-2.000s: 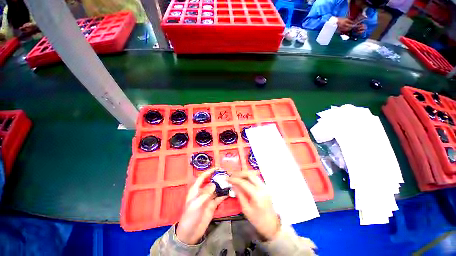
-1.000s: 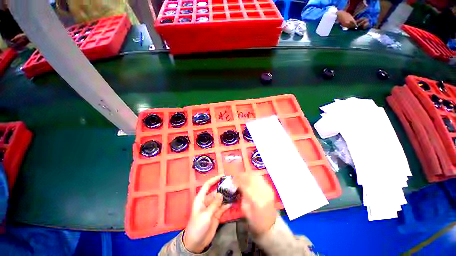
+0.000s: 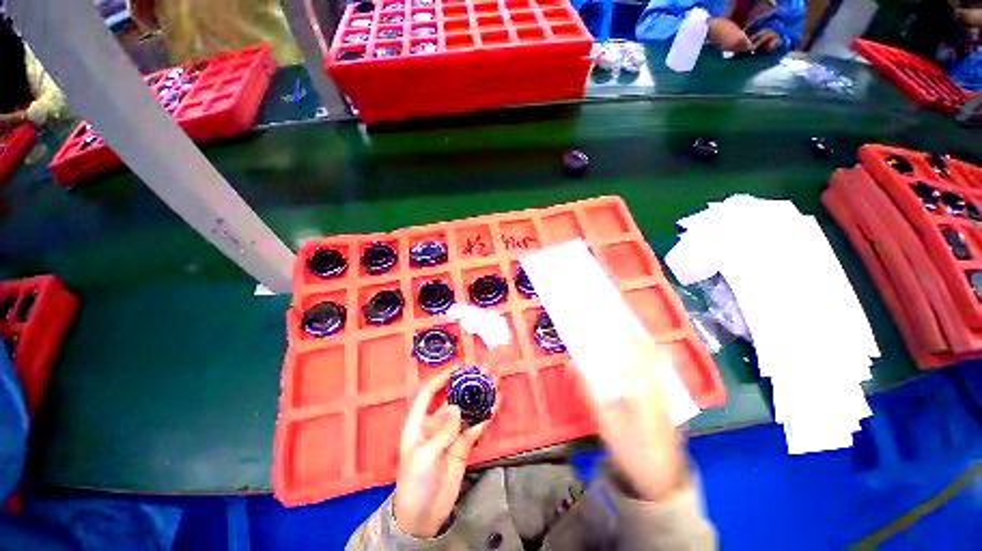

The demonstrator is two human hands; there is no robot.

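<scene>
My left hand (image 3: 429,465) holds a round black unit (image 3: 472,394) by its rim over the lower middle of the orange-red tray (image 3: 316,371). The unit's ringed face is up. My right hand (image 3: 635,425) is blurred over the lower part of a long white strip (image 3: 581,307) that lies across the tray's right side; whether its fingers grip the strip is unclear. A small white scrap (image 3: 484,323) lies in the tray above the held unit. Several black units (image 3: 435,296) sit in the tray's pockets, some partly covered by the strip.
Fanned white sheets (image 3: 791,312) and a clear plastic bag (image 3: 724,312) lie right of the tray. A pale post (image 3: 162,151) stands left. Stacked red trays (image 3: 463,84) are across and at right (image 3: 894,274). Loose units (image 3: 575,161) are on the green surface. A person in blue sits across.
My right hand has moved right from the held unit to the strip. The unit's ringed face now shows uncovered. A white scrap now lies in the tray above the unit.
</scene>
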